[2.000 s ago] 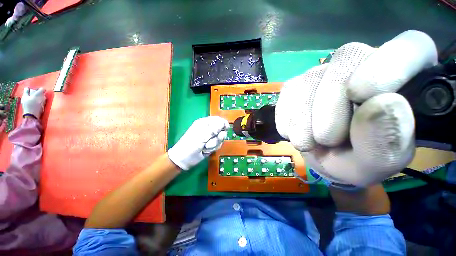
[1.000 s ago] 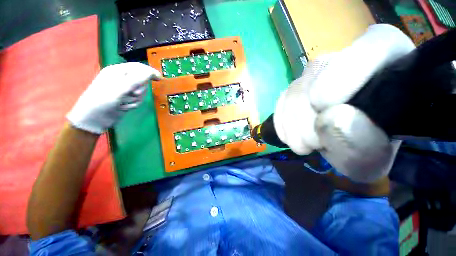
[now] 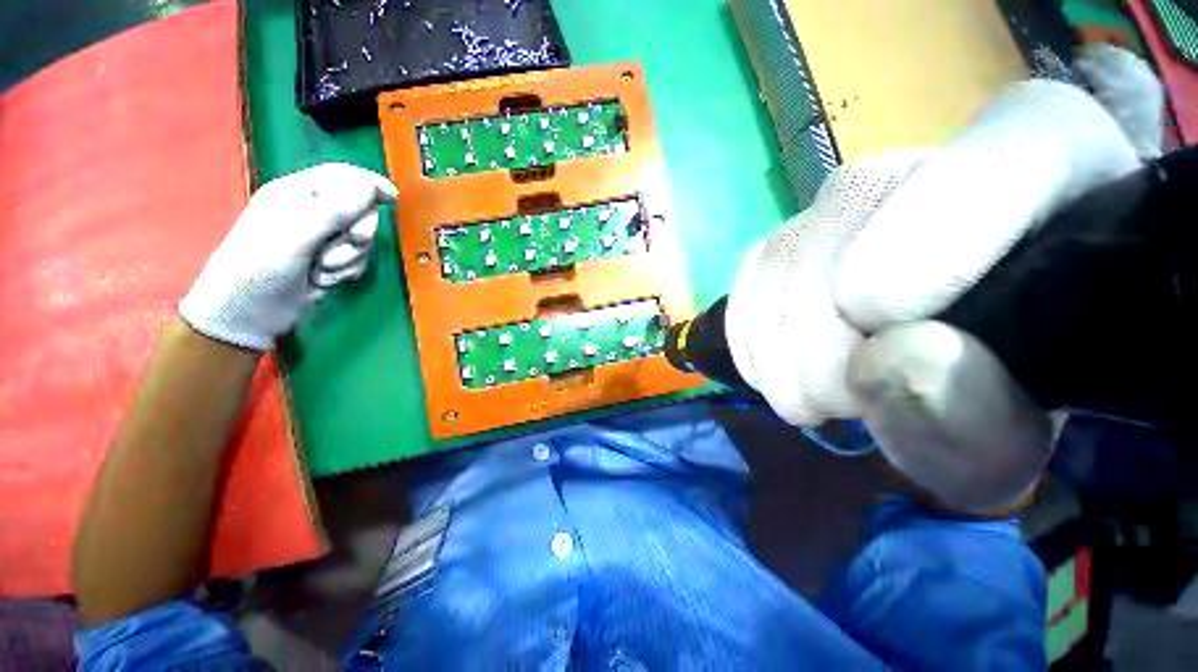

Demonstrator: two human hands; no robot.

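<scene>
The orange-brown fixture lies on the green mat and holds three green circuit boards in its slots. My right hand, in a white glove, is closed around the black electric screwdriver. The screwdriver's yellow-banded tip is at the right end of the nearest board; the bit itself is hidden. My left hand, in a white glove, is left of the fixture with its fingers curled and fingertips near the fixture's left edge. Whether a screw is pinched there cannot be seen.
The black screw tray with scattered silvery screws is beyond the fixture. A red mat lies at left. A tan cardboard sheet lies on a ribbed pile at far right. My blue smock is at the near edge.
Two seconds ago both hands were together near the fixture's middle board; they have since parted, and the screwdriver tip is at the nearest board's right end. Since one second ago little has moved.
</scene>
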